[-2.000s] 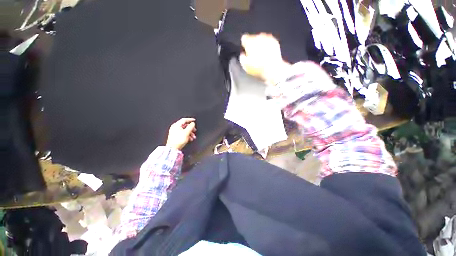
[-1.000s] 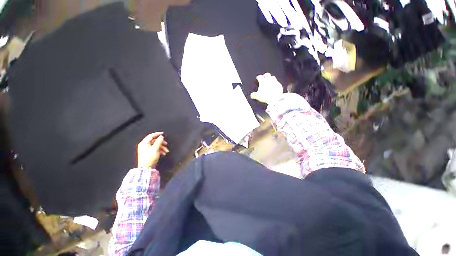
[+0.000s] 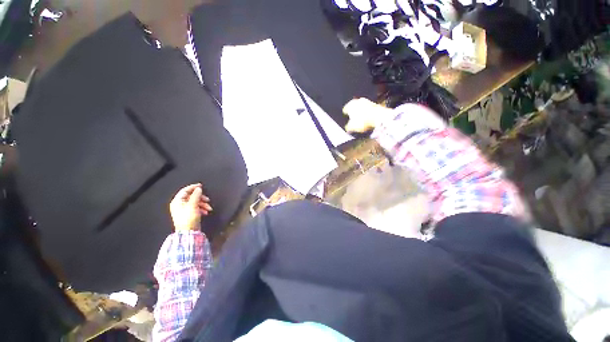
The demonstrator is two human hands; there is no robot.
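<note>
A large black panel lies flat at the left, with a narrow L-shaped dark strip on it. White fused pieces lie on another black panel right of it, reaching the table's near edge. My left hand rests over the near right part of the large panel, fingers loosely curled, nothing seen in it. My right hand is by the table edge at the corner of the black panel, beside a white piece's tip. It is blurred, and I cannot tell whether it grips anything.
A small beige box stands at the right table edge beside black tie strips and narrow white strips. Scraps lie along the near left edge. A pale sack is on the floor at the right.
The white piece that was under my right forearm now lies uncovered. Since one second ago, another white edge shows at its right. The L-shaped strip was not on the panel two seconds ago.
</note>
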